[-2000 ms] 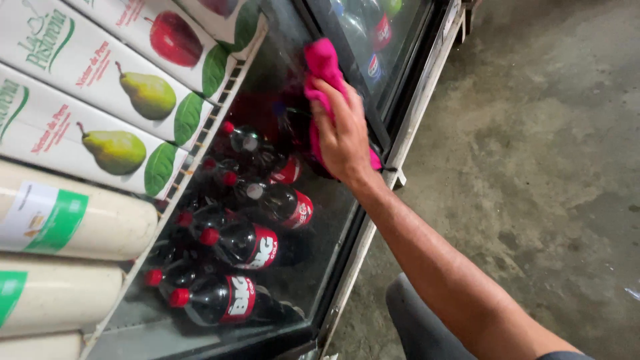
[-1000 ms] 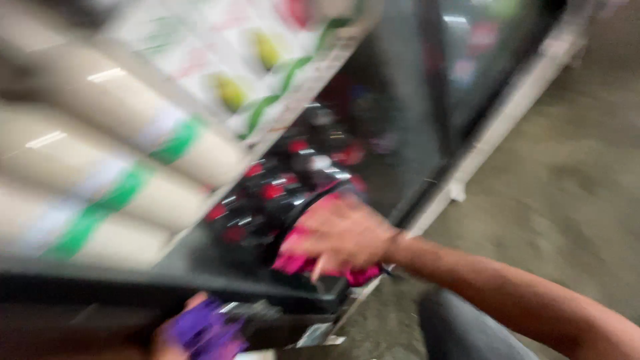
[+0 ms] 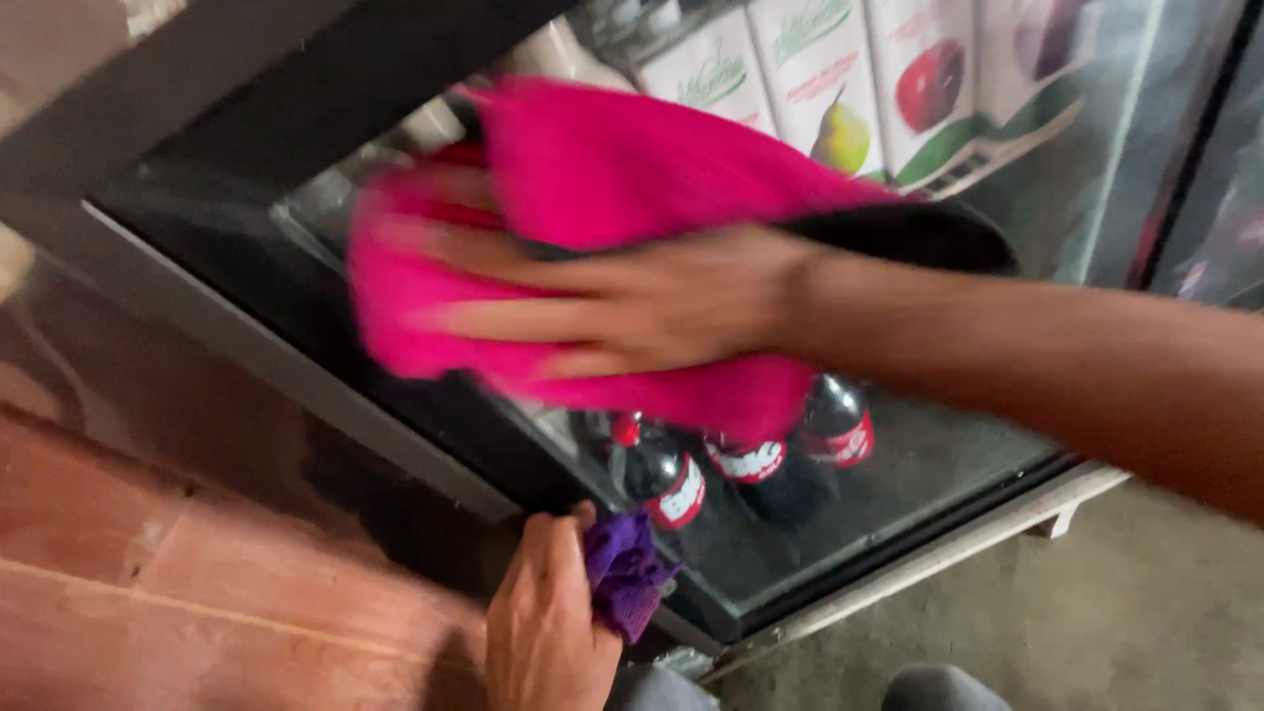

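My right hand [image 3: 632, 296] lies spread on a bright pink cloth [image 3: 632, 168], pressing it against the glass door of a drinks refrigerator; both are blurred. Low in the view, my left hand [image 3: 553, 612] is closed on a crumpled purple cloth [image 3: 627, 573] at the black door frame [image 3: 474, 434]. Behind the glass, below the pink cloth, several dark cola bottles [image 3: 667, 484] with red labels show. Juice cartons [image 3: 839, 99] with fruit pictures stand on a wire shelf behind the glass, partly covered by the pink cloth.
Reddish floor tiles [image 3: 247, 592] lie at the lower left. A pale rail [image 3: 928, 553] with a short foot runs along the refrigerator's lower edge, beside the concrete floor [image 3: 1136, 612]. My knees [image 3: 943, 688] show at the bottom edge. Another glass panel [image 3: 1224, 217] is at the right.
The glass door with its black frame now stands across the view, in front of the shelves. My right hand has brought the pink cloth onto it. My left hand, out of view two seconds ago, shows with the purple cloth.
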